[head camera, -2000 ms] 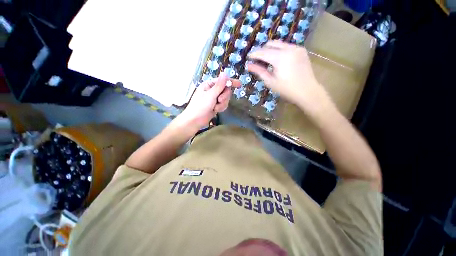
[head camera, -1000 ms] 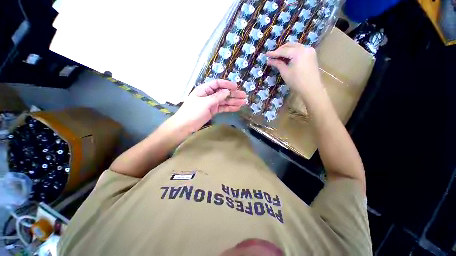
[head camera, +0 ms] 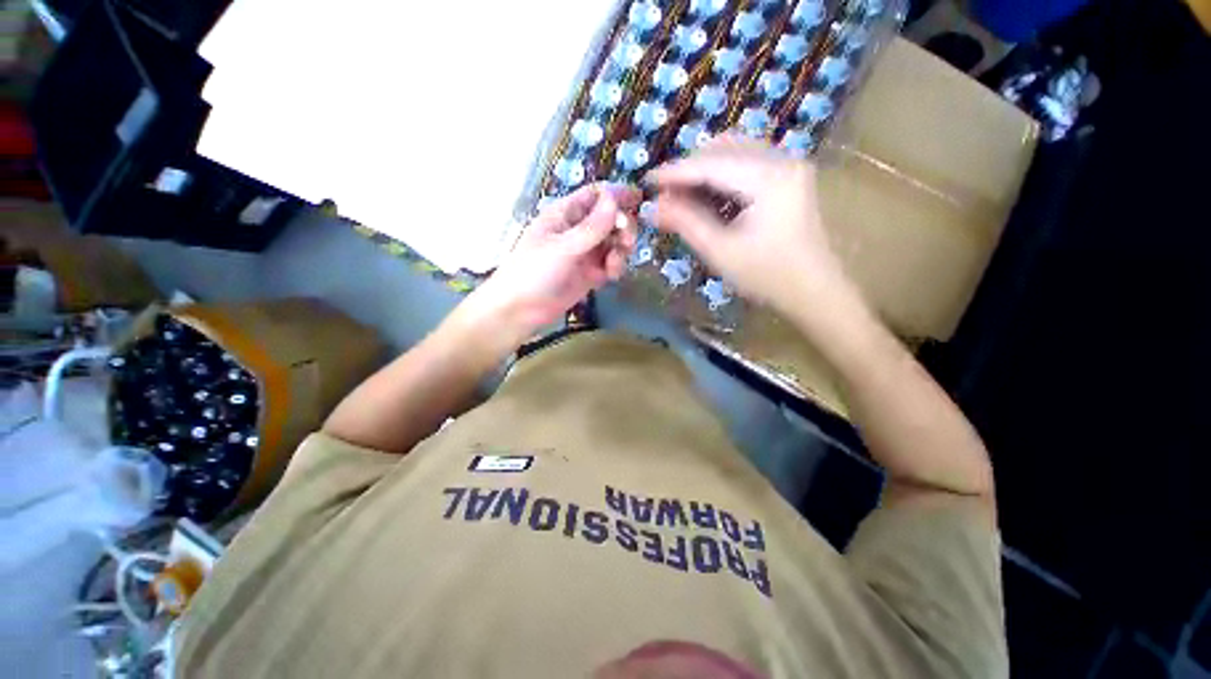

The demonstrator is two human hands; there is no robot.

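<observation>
Rows of small silver star-like motors [head camera: 642, 116] with red-brown wiring lie in a clear blister tray [head camera: 542, 157]. My left hand [head camera: 565, 252] is at the tray's near left corner, with thumb and fingertips together on a small white part [head camera: 620, 219]. My right hand [head camera: 750, 219] is over the near part of the tray, its fingertips pinched close to my left fingertips and slightly blurred. Whether the right fingertips hold anything cannot be told. My right hand hides some motors.
A cardboard carton [head camera: 930, 173] lies right of and under the tray. White sheets [head camera: 385, 120] lie to its left. A black crate [head camera: 120, 146] stands far left. An open brown carton [head camera: 299, 385] of small black parts stands lower left.
My right hand has moved left and down from over the tray to my left fingertips. My left hand has closed from a more open pose, and the white part now shows at its fingertips.
</observation>
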